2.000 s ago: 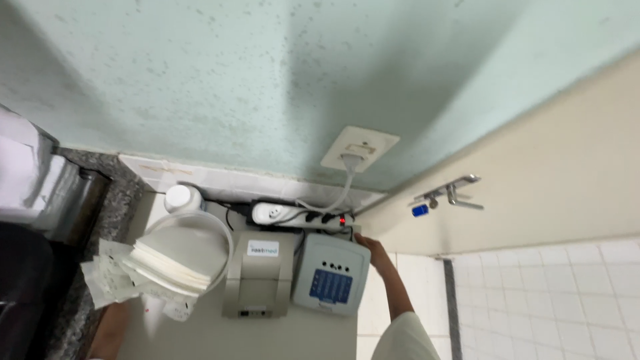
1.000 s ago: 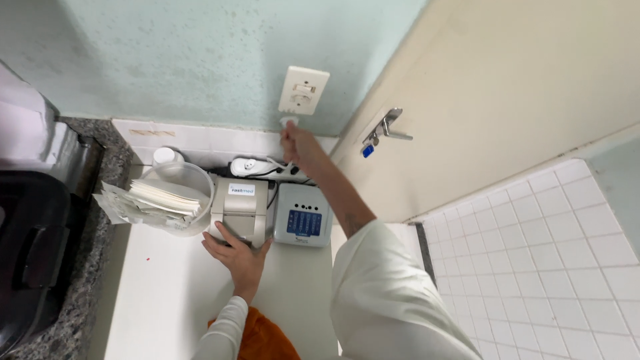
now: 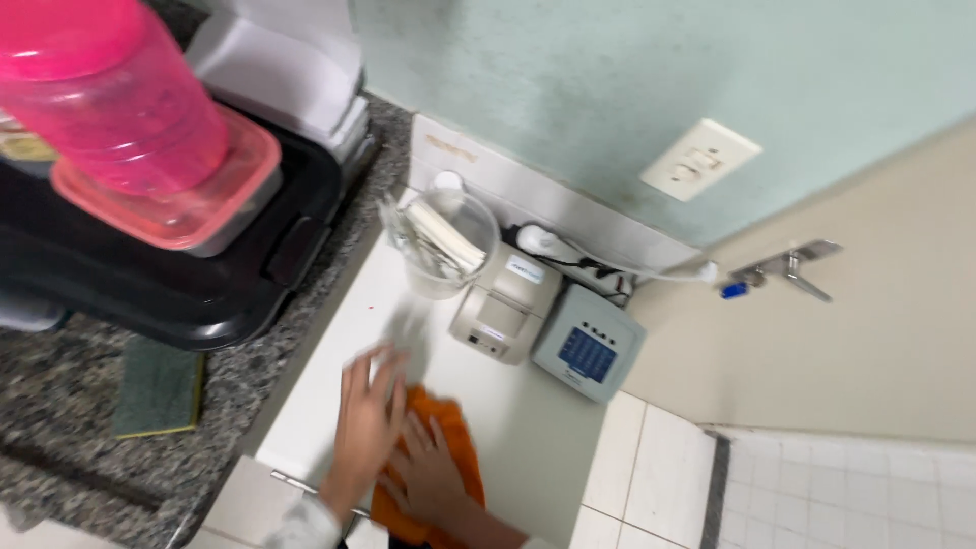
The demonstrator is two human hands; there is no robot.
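An orange cloth (image 3: 457, 442) lies on the white cabinet top (image 3: 503, 457). My right hand (image 3: 431, 476) rests spread over it; whether the fingers grip it cannot be told. Just left, my left hand (image 3: 366, 412) is raised with fingers apart, blurred, holding nothing visible. Beyond the hands stand a beige small printer (image 3: 507, 305), a grey-blue device with a blue keypad (image 3: 589, 345) and a clear plastic tub (image 3: 438, 286) of packets. Behind them lies a white power strip (image 3: 564, 252); its plug (image 3: 709, 271) hangs free of the wall socket (image 3: 701, 160).
At left, a granite counter (image 3: 46, 381) carries a black lidded box (image 3: 229, 305), a pink plastic bottle (image 3: 145, 114) on a red-rimmed container (image 3: 267, 152), and a green scouring sponge (image 3: 160, 389). A door handle (image 3: 793, 267) sits at right.
The plug seen in the wall socket two seconds ago is out. My right hand has moved from near the socket down onto the orange cloth; my left hand has left the printer. The view has turned left.
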